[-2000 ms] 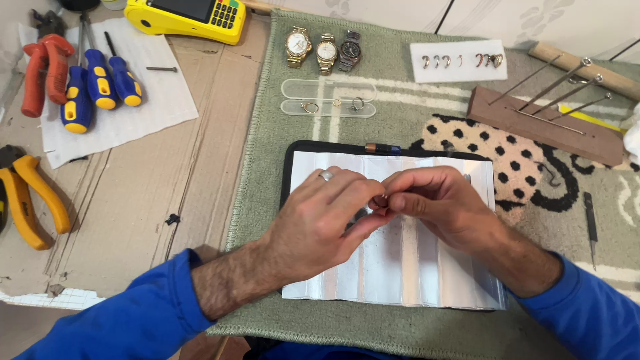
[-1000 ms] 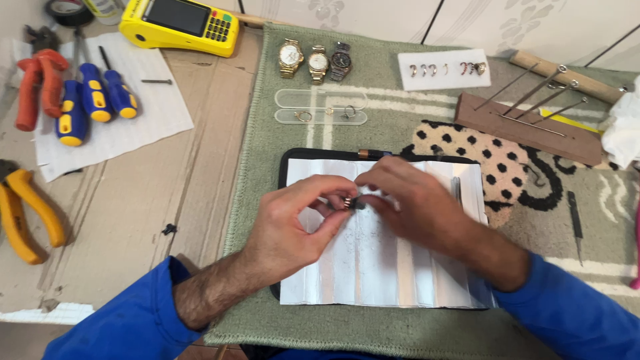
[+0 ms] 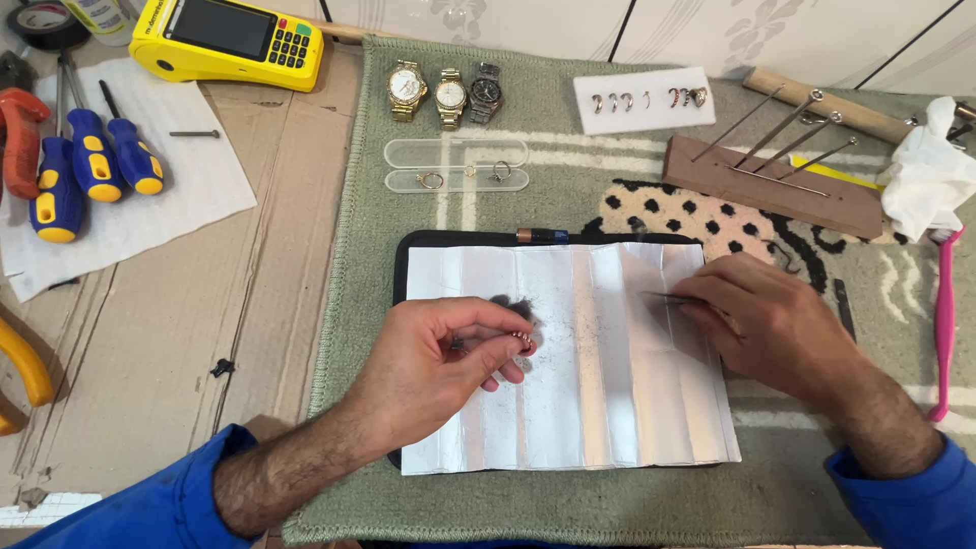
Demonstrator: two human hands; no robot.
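My left hand (image 3: 442, 362) pinches a small ring with red stones (image 3: 524, 341) between thumb and fingertips, above a creased silvery sheet (image 3: 564, 412) on a black case or pad. Beside those fingertips, a dark fuzzy tuft (image 3: 515, 306), perhaps steel wool, rests on the sheet among dark specks. My right hand (image 3: 770, 328) is over the sheet's right edge, its fingers closed on a thin dark tool (image 3: 667, 297) that points left; its tip is blurred. A white foam pad (image 3: 644, 122) behind holds several rings. Rings also lie in a clear plastic case (image 3: 456, 180).
Three wristwatches (image 3: 450, 99) lie at the back of the green mat (image 3: 534, 507). A wooden block with metal burs (image 3: 770, 187) and a pink toothbrush (image 3: 945, 328) are at right. Screwdrivers (image 3: 95, 156), orange-handled pliers (image 3: 21, 141) and a yellow card terminal (image 3: 229, 42) are at left.
My right hand has moved from beside the ring to the right edge of the sheet, and a thin dark tool shows in it. The dark tuft and specks show on the sheet.
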